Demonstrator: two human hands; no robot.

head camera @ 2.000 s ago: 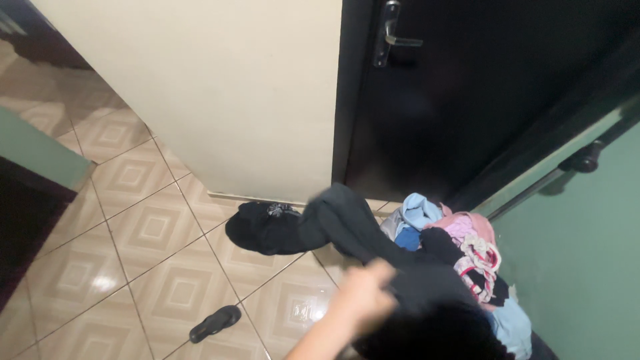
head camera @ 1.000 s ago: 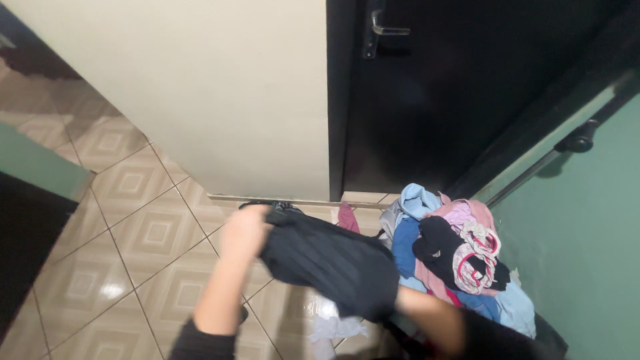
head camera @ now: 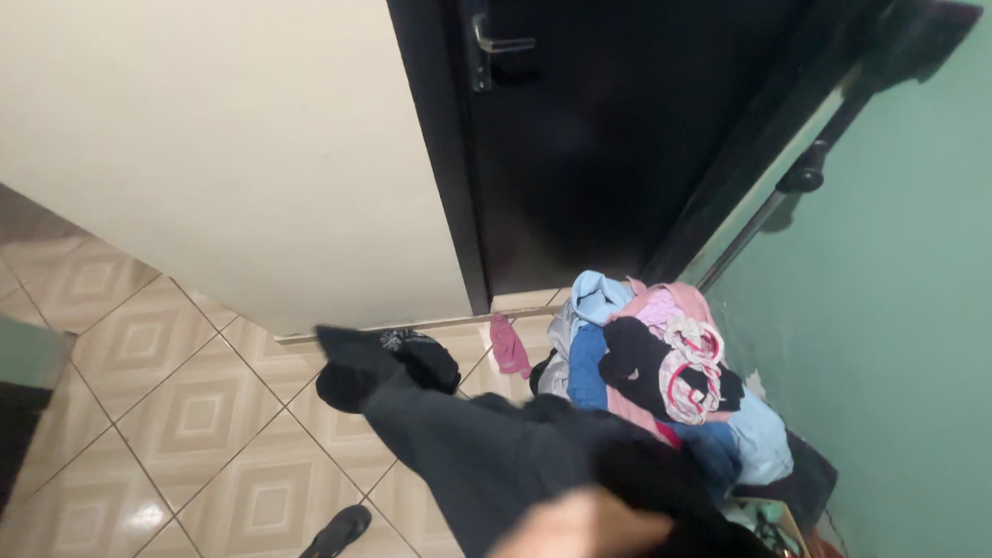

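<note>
A dark grey garment [head camera: 480, 442] stretches across the lower middle, blurred by motion. One of my hands [head camera: 585, 527], blurred at the bottom edge, grips its near end; it looks like the left one, with its arm out of frame. My right hand cannot be made out; the dark cloth or the frame edge hides it. Past the garment's far end lies a black piece of clothing [head camera: 430, 360] with a pale print, on the floor by the wall. To the right is a heap of clothes with a blue garment [head camera: 587, 368], a black one [head camera: 635, 360] and a white-and-pink one [head camera: 694, 372].
A small pink cloth [head camera: 508, 345] lies on the tiles below the black door [head camera: 589, 155]. A black flip-flop [head camera: 339, 531] is at the bottom left of centre. An open box [head camera: 775, 515] of small items stands at the lower right, near the green wall [head camera: 876, 310].
The dark garment, held between both hands one second ago, now extends away from the one visible hand. That hand has moved right and nearer the bottom edge. The flip-flop shows again.
</note>
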